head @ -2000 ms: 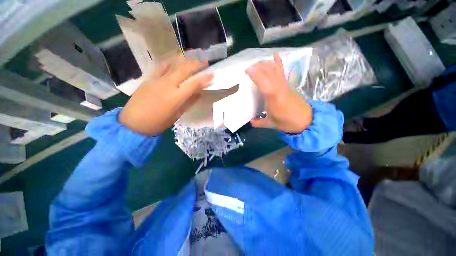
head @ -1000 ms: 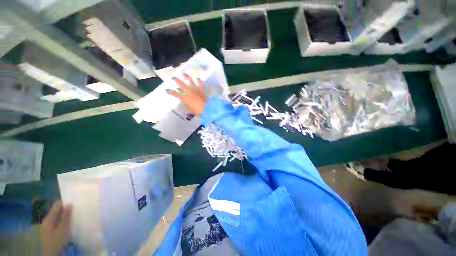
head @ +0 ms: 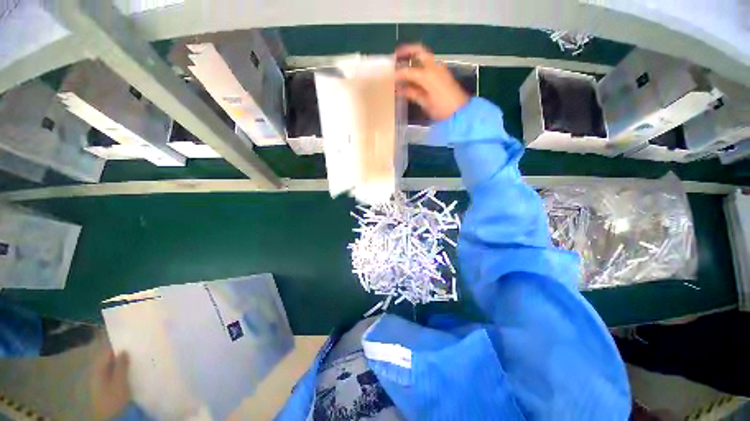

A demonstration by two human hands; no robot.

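Observation:
My right hand [head: 432, 86] grips the right side of an open carton [head: 362, 131]. The carton's cream inside faces me, and its lower end is just behind the clip pile [head: 403, 251]. The hand and carton top are blurred. My left hand [head: 111, 382], small and blurred at the lower left, holds the left edge of a printed white carton [head: 201, 345] with a small dark square. This carton lies tilted at the bench's front edge. Whether either hand also holds a clip is not visible.
Open boxes with dark inserts [head: 563, 103] and grey-white cartons [head: 650, 99] line the back. A clear bag of clips [head: 633, 230] lies right. A pale post [head: 181, 103] slants across the left. Another person's sleeve [head: 18, 330] shows far left.
My right hand has moved up and right, and its carton now stands open with the inside showing. The view has shifted, uncovering the clip pile. My left hand still holds the printed carton.

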